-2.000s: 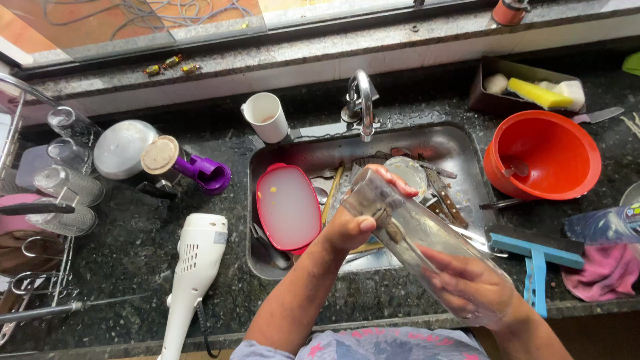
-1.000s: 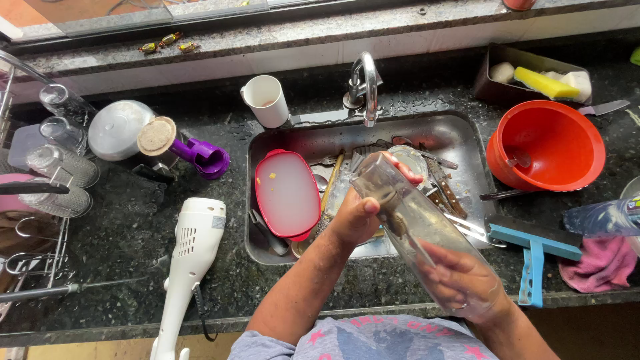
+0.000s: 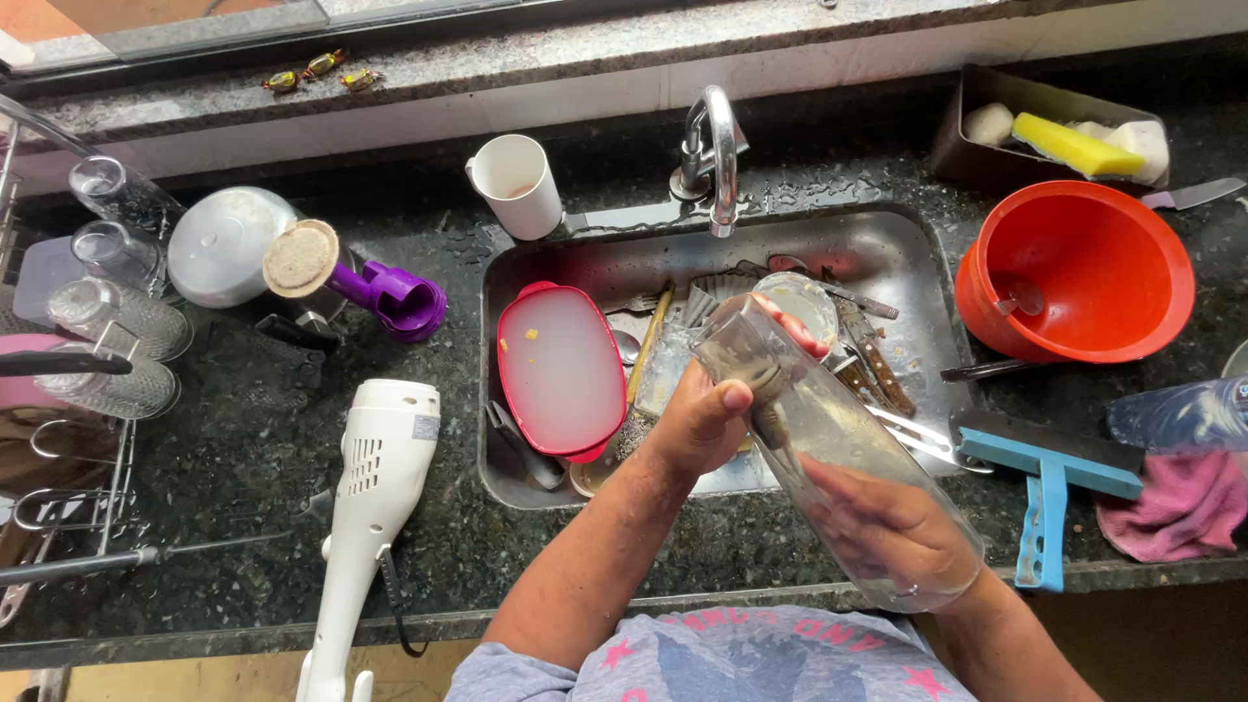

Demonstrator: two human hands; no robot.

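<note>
A clear, tall bottle or jar (image 3: pixel 829 458) is tilted in front of the sink, its upper end over the basin. My left hand (image 3: pixel 707 414) grips the upper part, with fingers wrapped behind it. Around the lower part is my right hand (image 3: pixel 892 522), partly seen through the clear wall. Below them, the steel sink (image 3: pixel 877 244) holds a red-rimmed container (image 3: pixel 563 369), wooden-handled knives (image 3: pixel 882 375), a small round dish (image 3: pixel 798 300) and other cutlery. The chrome faucet (image 3: pixel 721 161) rises behind the bottle.
A white mug (image 3: pixel 517 187) stands behind the sink. Left are a white hand blender (image 3: pixel 375 487), a purple plastic piece (image 3: pixel 408 302), a metal lid (image 3: pixel 229 247) and upturned glasses (image 3: pixel 122 317). On the right are a red bowl (image 3: pixel 1082 273), a blue squeegee (image 3: pixel 1048 487), a pink cloth (image 3: pixel 1180 507) and a knife (image 3: pixel 1204 193).
</note>
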